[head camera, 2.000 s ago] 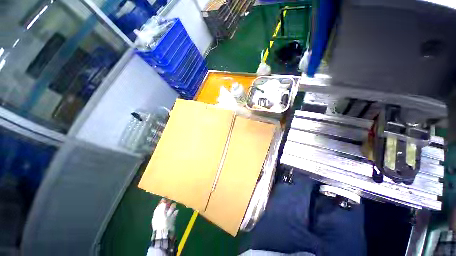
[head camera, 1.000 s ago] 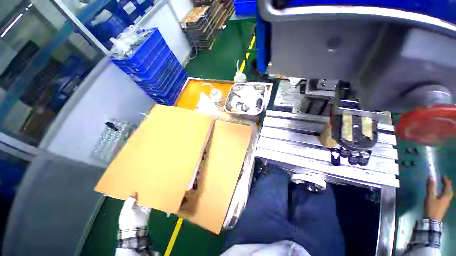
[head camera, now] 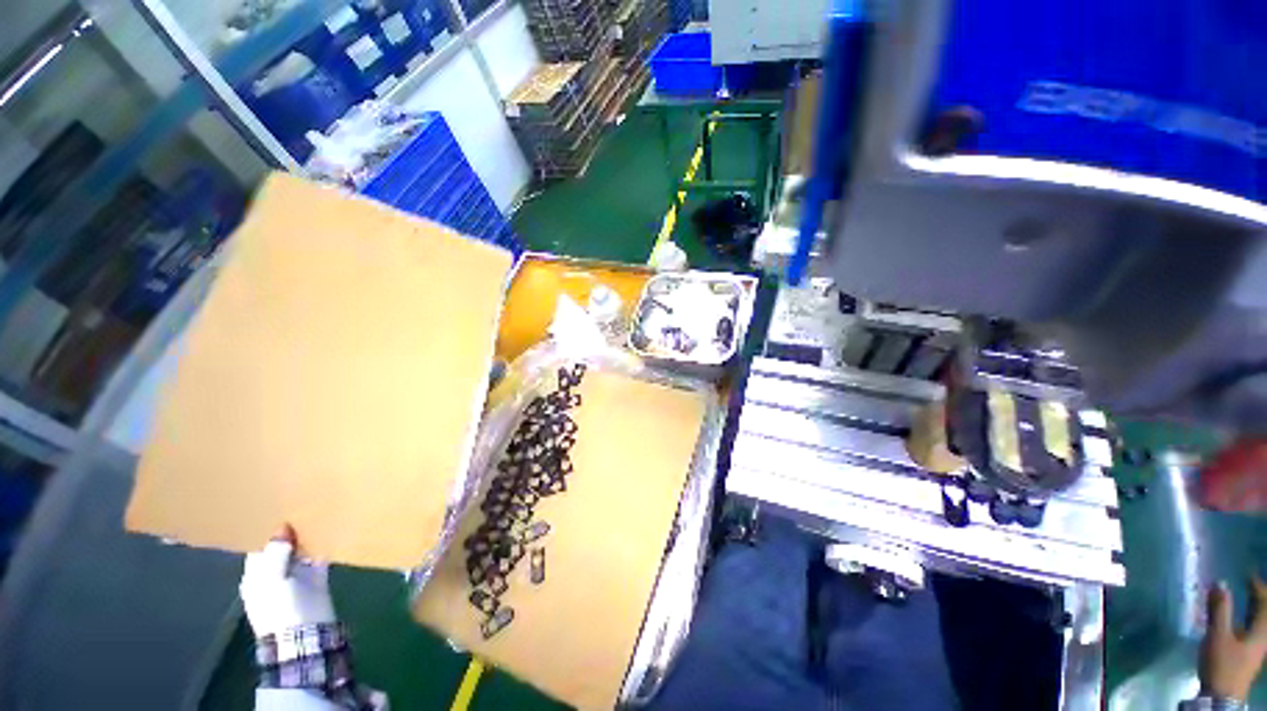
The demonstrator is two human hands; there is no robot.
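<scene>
My left hand (head camera: 288,586), in a white glove, grips the lower edge of a large tan cardboard sheet (head camera: 327,375) and holds it raised and tilted at the left. Many small black parts (head camera: 521,479) lie in a long heap on another cardboard sheet (head camera: 632,514) beneath. My bare right hand (head camera: 1234,642) is at the right edge, partly cut off, fingers apart and pointing up, over the green belt (head camera: 1160,556). I see nothing in it. A few black parts (head camera: 956,500) lie on the slotted silver table (head camera: 862,452), by the machine's dark pad frame (head camera: 1025,424).
A metal tray (head camera: 691,318) and a whitish bottle (head camera: 605,306) stand by an orange tray (head camera: 535,299) behind the cardboard. The blue machine head (head camera: 1098,84) overhangs the table. A blurred red knob (head camera: 1237,475) is at right. Blue crates (head camera: 438,181) are stacked behind left.
The top cardboard sheet has been gripped, lifted and moved left by my left hand, uncovering the black parts. My right hand came into view and now sits lower, nearer the right edge.
</scene>
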